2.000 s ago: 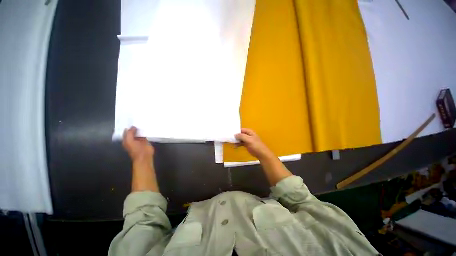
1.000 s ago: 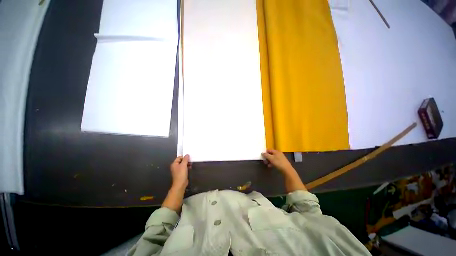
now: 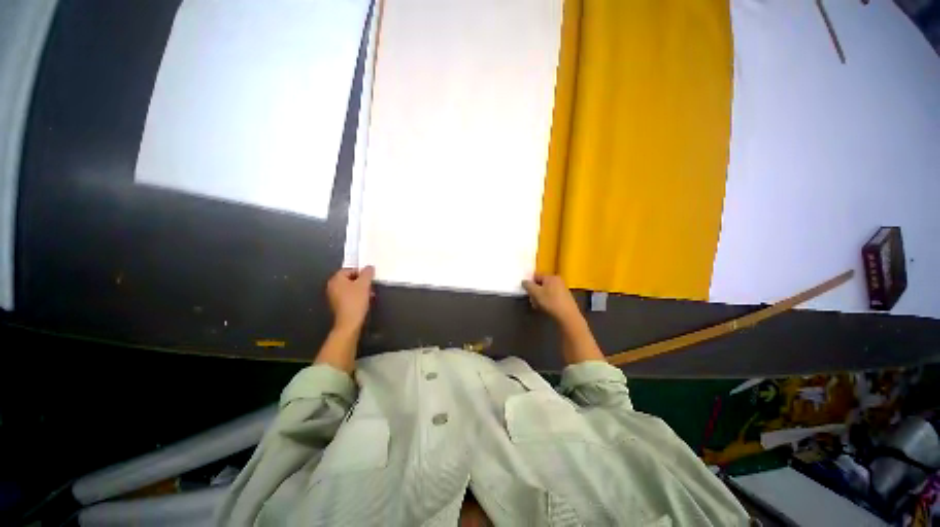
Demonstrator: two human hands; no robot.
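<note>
A white sheet (image 3: 459,144) lies lengthwise over the left part of the yellow cloth (image 3: 649,154), with a thin yellow strip showing along its upper left edge. My left hand (image 3: 350,296) pinches the sheet's near left corner. My right hand (image 3: 548,296) is at its near right corner, with fingertips on the edge. The yellow cloth has a lengthwise fold just right of the sheet. A white edge shows left of the sheet. A white sheet pile (image 3: 247,113) lies to the left across a narrow dark gap.
A wooden ruler (image 3: 742,324) slants over the near edge of the dark table (image 3: 93,257) at right. A dark box (image 3: 883,270) stands on the white base layer (image 3: 804,175). A small grey tab (image 3: 598,302) is below the yellow. Oddments and white rolls (image 3: 175,453) lie below.
The white sheet has moved right from the pile onto the yellow cloth, both hands moving with it. Since the last earlier frame, the sheet stays over the yellow and the camera view has shifted.
</note>
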